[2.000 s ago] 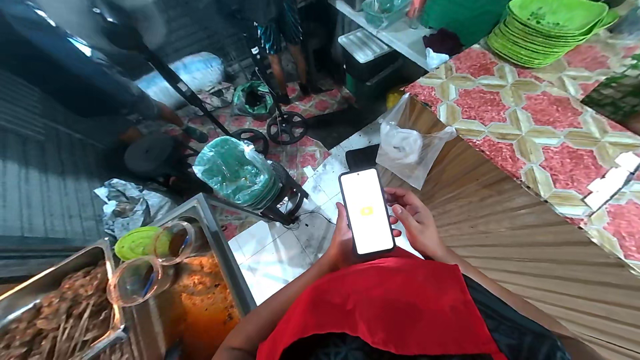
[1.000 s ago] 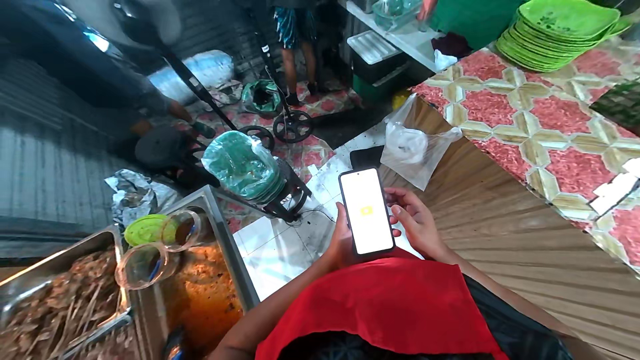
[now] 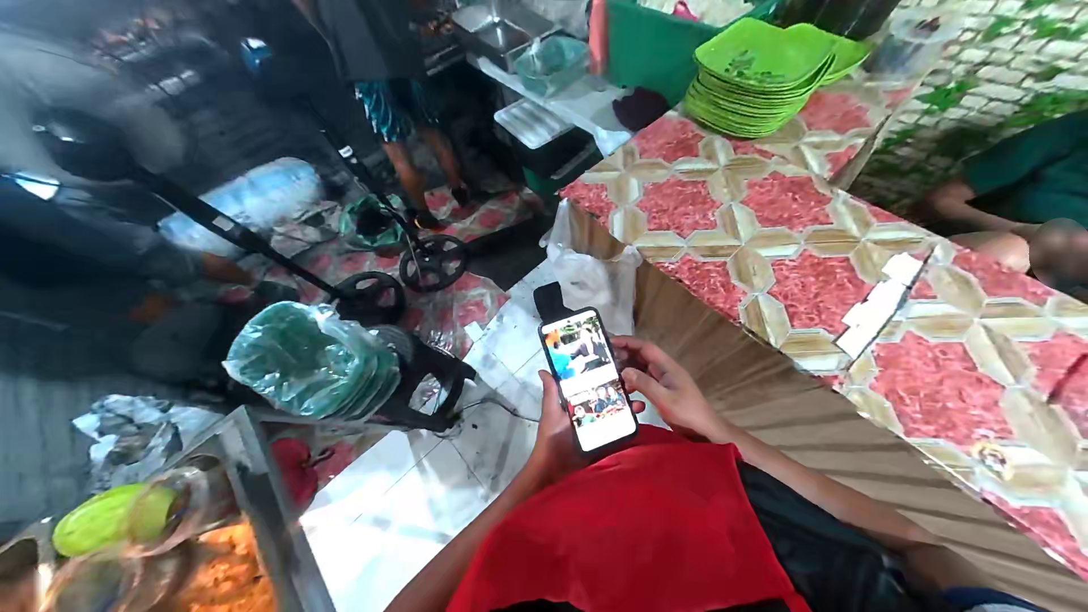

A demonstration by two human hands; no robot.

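A smartphone (image 3: 588,380) with a lit screen showing pictures is held upright over my lap, above a red apron (image 3: 629,527). My left hand (image 3: 559,429) wraps around its lower left side. At its right edge is my right hand (image 3: 667,387), fingers bent and touching or very near the phone; whether it bears any of the weight is unclear. Just behind the phone's top lies a small dark object (image 3: 551,302), and past it a white plastic bag (image 3: 595,276) hangs at the counter's side.
A tile-patterned counter (image 3: 782,255) runs along the right, with stacked green plates (image 3: 752,76). At left stand bagged plates on a stool (image 3: 310,361) and a metal food tray (image 3: 272,501). One person (image 3: 399,110) stands at the back; another (image 3: 1020,187) sits beyond the counter.
The phone's screen has gone from a mostly white page with an orange mark to one with pictures. The view has swung right, bringing the seated person in. Both hands remain at the phone.
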